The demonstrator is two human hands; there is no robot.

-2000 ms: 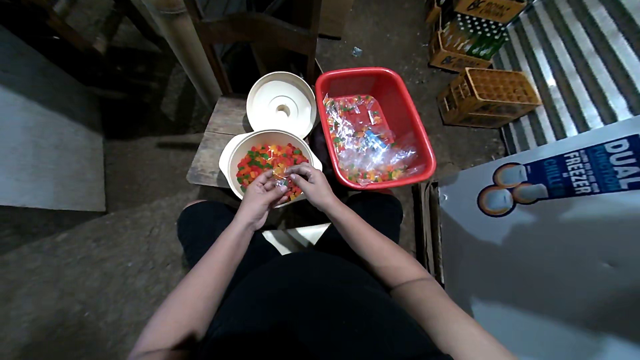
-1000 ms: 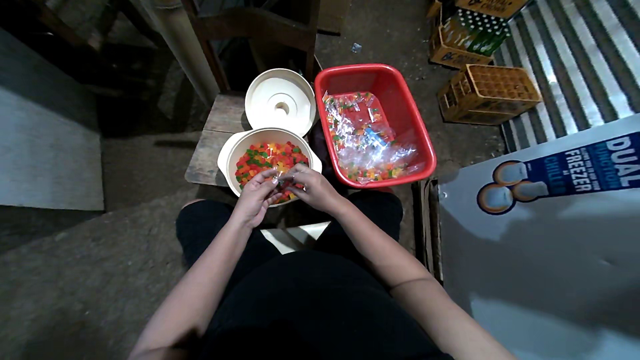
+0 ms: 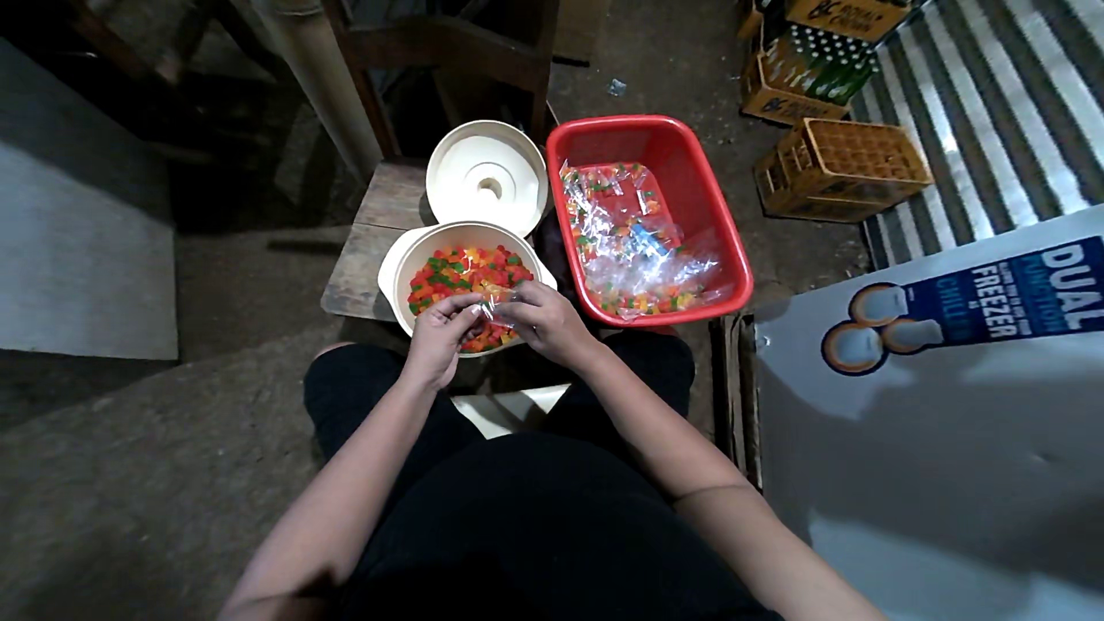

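Note:
My left hand and my right hand meet over the near right part of a cream plastic bowl. Between their fingertips they hold a small clear plastic bag; what is in it is too small to tell. Red, green and orange candy pieces lie in the bowl. Behind it rests a round cream lid. To the right stands a red plastic basin, holding small clear packets of colourful candy and crumpled clear plastic.
A wooden chair bears the bowl and lid. At the right stands a white freezer with printed lettering. Beyond the basin are an orange bottle crate and another crate with green bottles, beside corrugated metal.
Both hands stay over the bowl and their fingers have shifted slightly. The clear plastic between the fingertips shows more plainly than one second ago.

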